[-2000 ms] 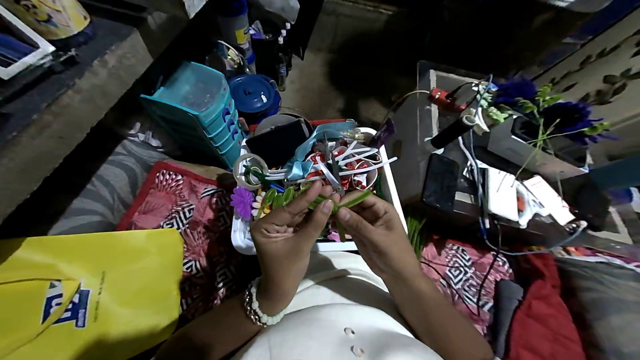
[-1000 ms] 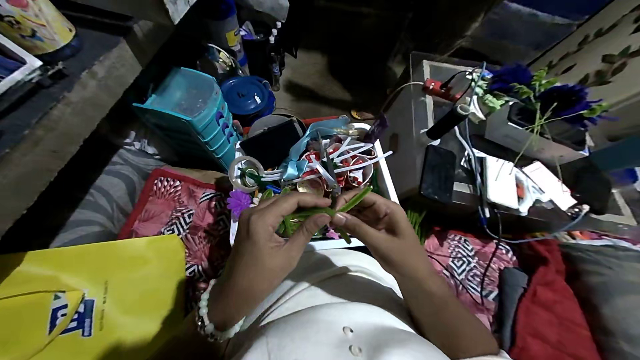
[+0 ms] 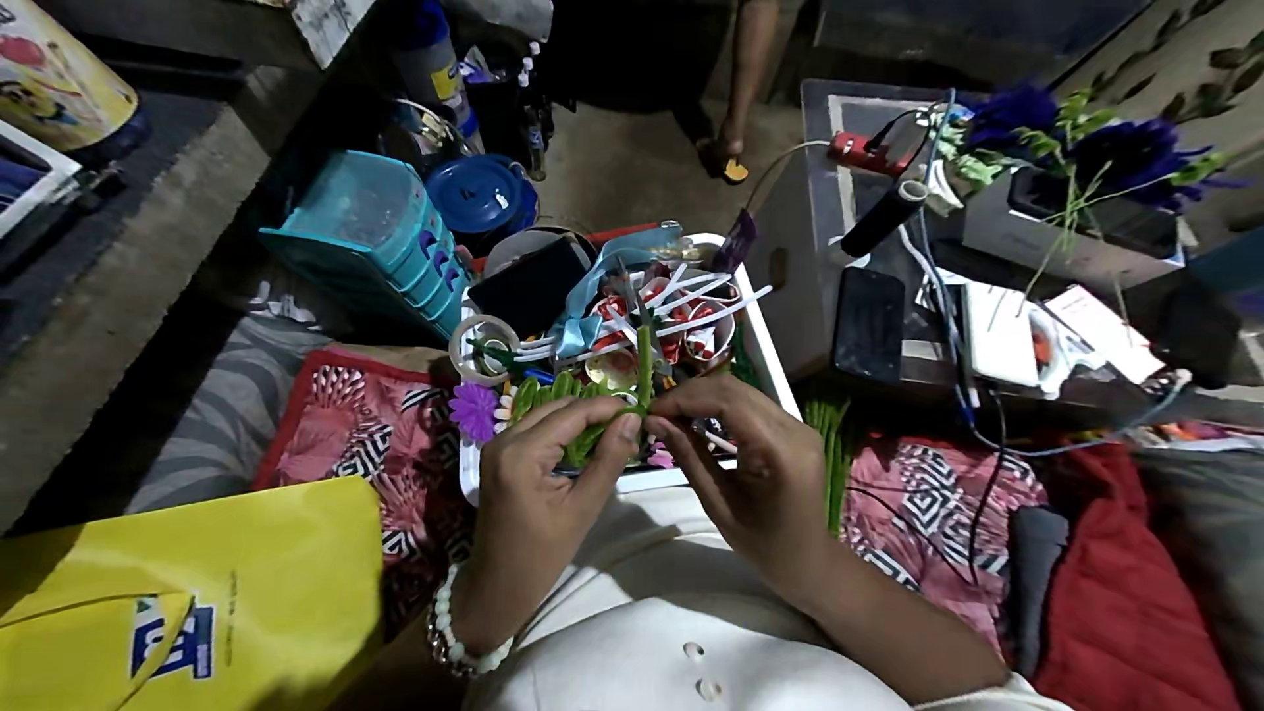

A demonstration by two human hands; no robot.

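Note:
A green fuzzy strip (image 3: 645, 360), which looks like a pipe cleaner, stands up between the fingertips of my left hand (image 3: 558, 474) and my right hand (image 3: 746, 459). Both hands pinch its lower part, where it bends into a small loop. Beneath them lies a white tray (image 3: 775, 360) with more green looped pieces (image 3: 553, 390), a purple flower (image 3: 475, 413), a roll of clear tape (image 3: 484, 349), a light blue ribbon (image 3: 583, 314), white sticks (image 3: 726, 314) and red-and-white items. Scissors, partly hidden, lie among them.
Left stands a teal drawer unit (image 3: 365, 212) near a blue-lidded bucket (image 3: 479, 197); a yellow bag (image 3: 197, 592) lies in front. The table at right bears a phone (image 3: 868, 324), cables and dark purple flowers (image 3: 1106, 148). Green strips (image 3: 832, 444) lie right of the tray. Another person's hand (image 3: 732, 138) shows at the back.
The green strip, spread sideways between my hands one second ago, now points up from my fingertips. Another person's arm has come into view at the back.

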